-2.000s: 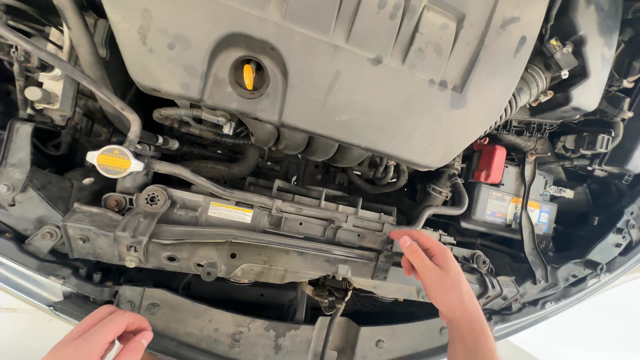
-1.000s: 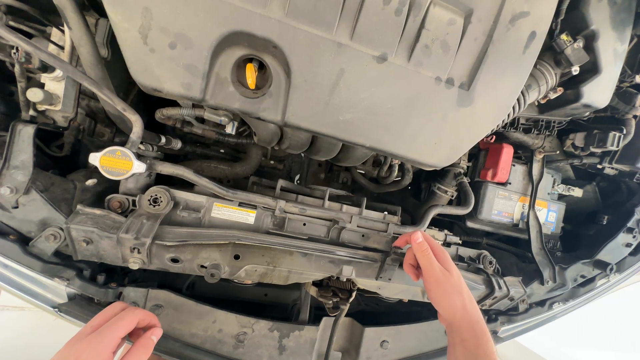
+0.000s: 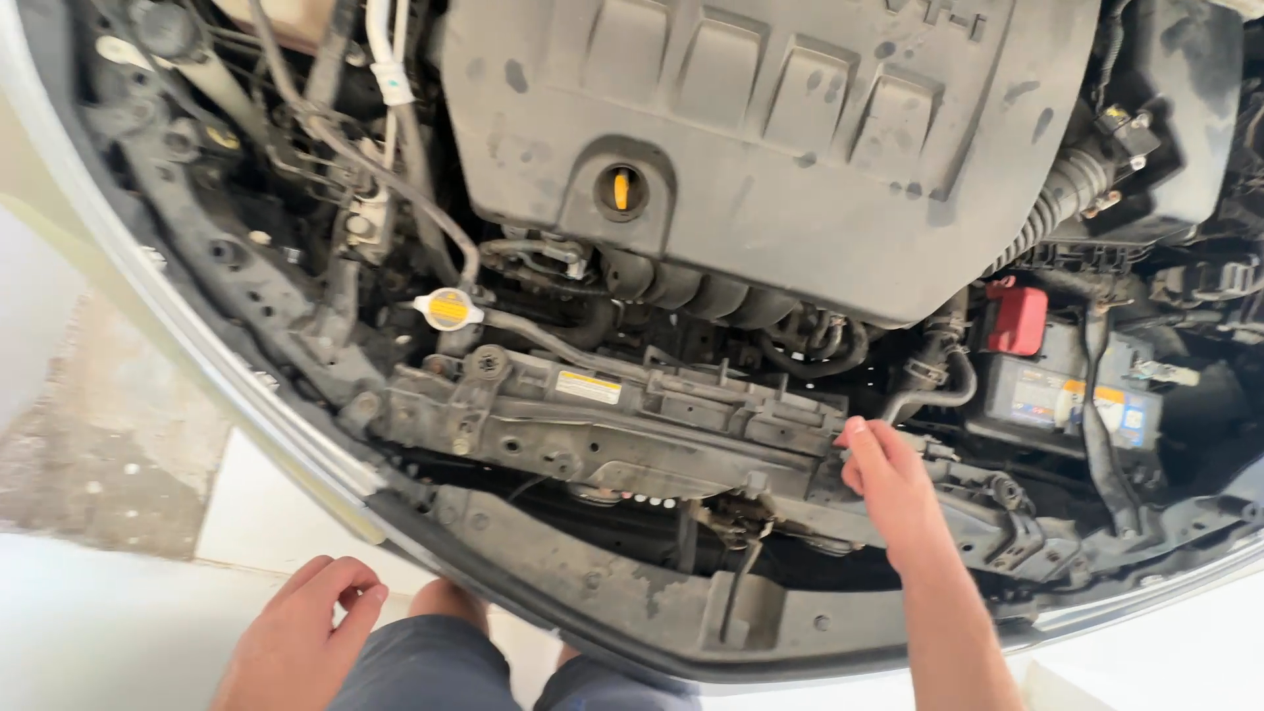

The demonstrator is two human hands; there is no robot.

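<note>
My right hand (image 3: 884, 474) is over the right part of the radiator support (image 3: 681, 469), index finger and thumb close together at its upper edge. Whether they pinch a part or only touch it cannot be told. My left hand (image 3: 314, 617) hangs outside the car's front edge, fingers curled, thumb apart, with nothing seen in it. Left of the right hand, a label (image 3: 590, 387) is stuck on the support. Further left sits the radiator cap (image 3: 449, 309). Behind the support lies the grey plastic engine cover (image 3: 770, 158) with a yellow dipstick handle (image 3: 621, 190).
At the right stands the battery (image 3: 1071, 395) with a red terminal cover (image 3: 1017, 318), and a coolant hose (image 3: 933, 398) runs beside it. The front edge panel (image 3: 592, 583) curves between the support and my legs (image 3: 425, 662). A ribbed air intake hose (image 3: 1062, 207) is further back.
My left hand has come away from the front edge panel to outside the car. My right hand stays at the same part of the support. The view has swung left.
</note>
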